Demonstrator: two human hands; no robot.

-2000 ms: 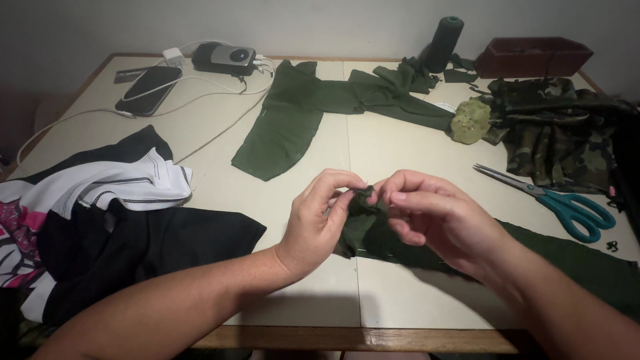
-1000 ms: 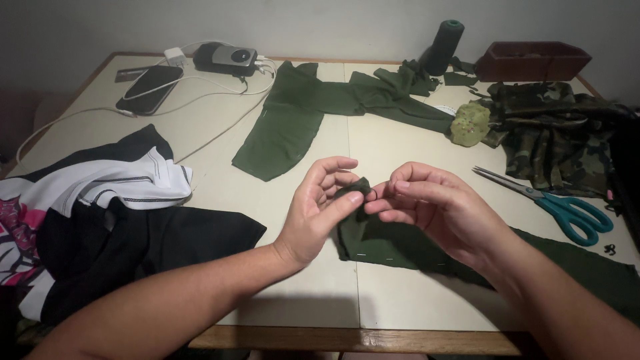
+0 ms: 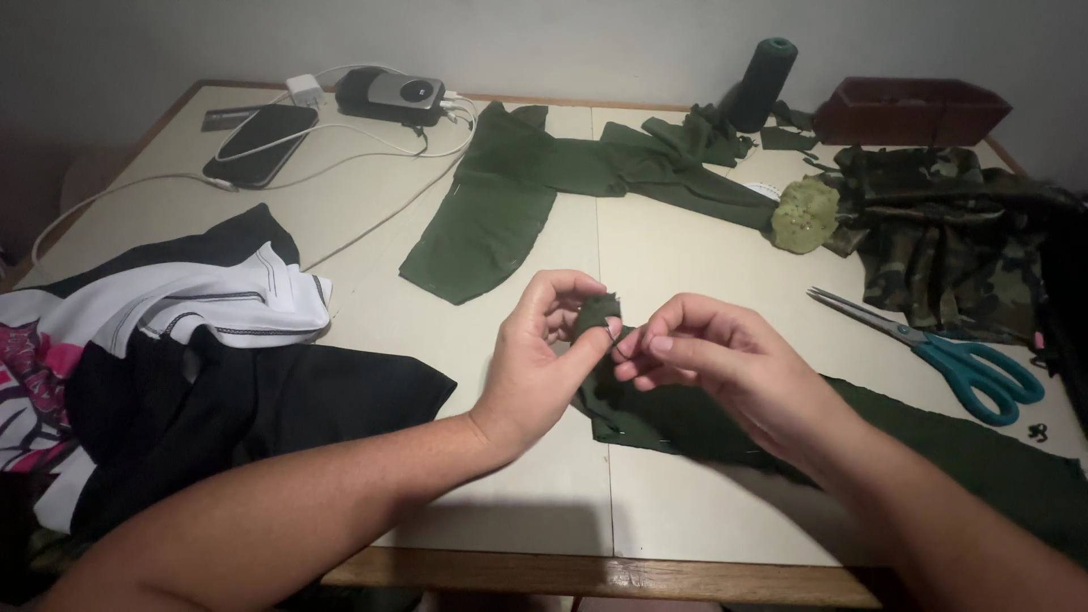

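Observation:
My left hand (image 3: 552,353) pinches the folded edge of a dark green fabric piece (image 3: 688,416) between thumb and fingers, above the middle of the table. Close on its right, my right hand (image 3: 701,344) has thumb and forefinger together at a thin dark strand beside my left thumb; whether it is thread or a needle is too small to tell. The fabric runs from my left hand under my right forearm to the table's right side, with short light marks along its lower edge. Teal-handled scissors (image 3: 922,344) lie to the right, blades slightly apart.
Another green fabric piece (image 3: 501,204) lies behind my hands, near a yellow-green pincushion (image 3: 804,214). Camouflage cloth (image 3: 943,229), a thread cone (image 3: 762,85) and a reddish-brown box (image 3: 909,112) stand or lie back right. Left are a black-and-white garment (image 3: 255,382), phone (image 3: 260,146), power bank (image 3: 389,96) and cables.
The green fabric's held corner now stands higher above my left thumb. My hands remain close together, with small shifts of the fingers.

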